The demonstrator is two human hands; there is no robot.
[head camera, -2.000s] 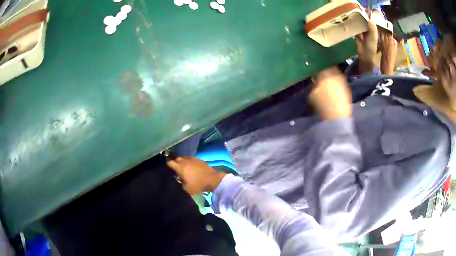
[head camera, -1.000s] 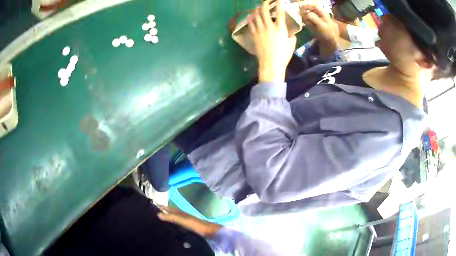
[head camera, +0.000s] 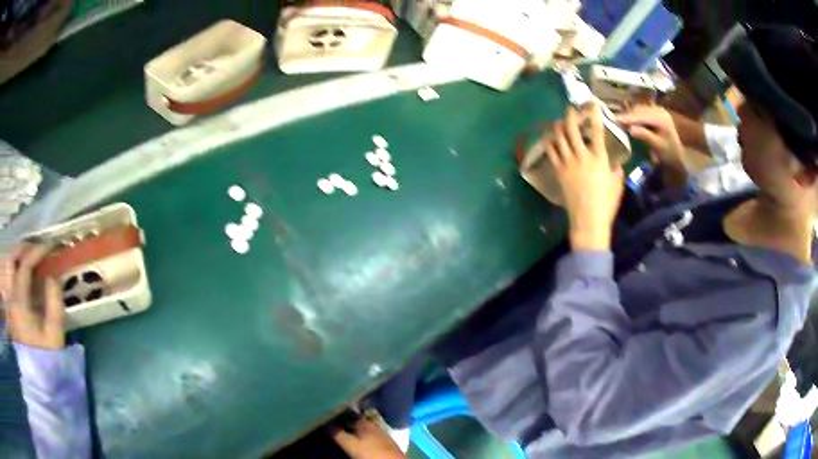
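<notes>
A cream housing (head camera: 134,283) with a brown strap (head camera: 103,248) across it lies on the green bench at the left. A round dark opening with a cream cross shows inside. My left hand (head camera: 34,296) grips the housing's left end, and its fingertips are partly hidden there. My right hand (head camera: 366,439) is low at the bottom edge, beside the bench's near edge. It is small, blurred and partly cut off, and I cannot tell whether it holds anything. Small white discs (head camera: 240,231) lie in loose groups mid-bench.
A pale metal strip (head camera: 296,115) curves across the bench. Beyond it stand cream housings with brown straps (head camera: 336,40). A person in a grey-purple jacket and black cap sits at the right, both hands at another housing (head camera: 544,170). A blue stool (head camera: 444,408) shows below.
The view has shifted, showing more of the far side and left. My left hand has come into view on the left housing. My right hand now sits lower in the picture.
</notes>
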